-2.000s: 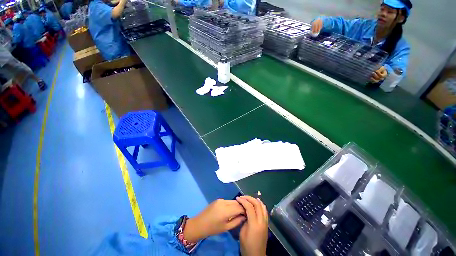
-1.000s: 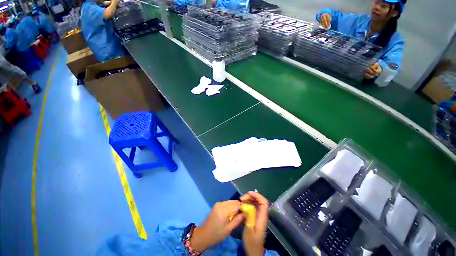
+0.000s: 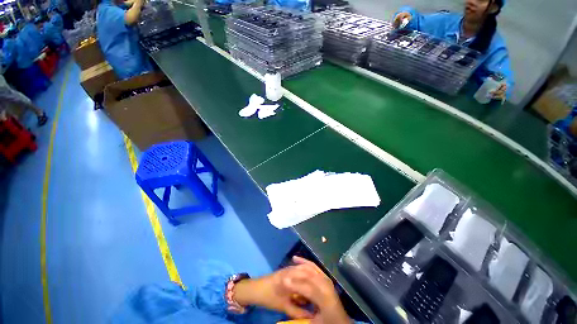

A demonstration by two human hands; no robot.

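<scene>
My left hand [image 3: 269, 293], with a reddish beaded bracelet at its wrist, and my right hand [image 3: 321, 292] are together at the bottom centre, in front of the bench edge. Their fingers are bent and overlap, blurred. A bit of a yellow finger cot [image 3: 296, 321] shows below them at the bottom edge; which hand has it is hidden. A clear blister tray [image 3: 374, 234] at right holds black keypad phones [image 3: 431, 288] in its near row and white-sleeved phones [image 3: 473, 235] in its far row. White sleeves [image 3: 322, 197] lie fanned left of the tray.
A white bottle [image 3: 272, 87] and crumpled white pieces [image 3: 258, 107] stand farther along the bench. Tray stacks [image 3: 273, 44] line the belt's far side. A person in blue across the belt holds a bottle. A blue stool [image 3: 174, 166] and brown carton [image 3: 155, 114] are on the floor at left.
My hands have moved slightly down and closer together. The yellow finger cot, seen between them one second ago, is now mostly hidden. The person across has moved a hand to a bottle.
</scene>
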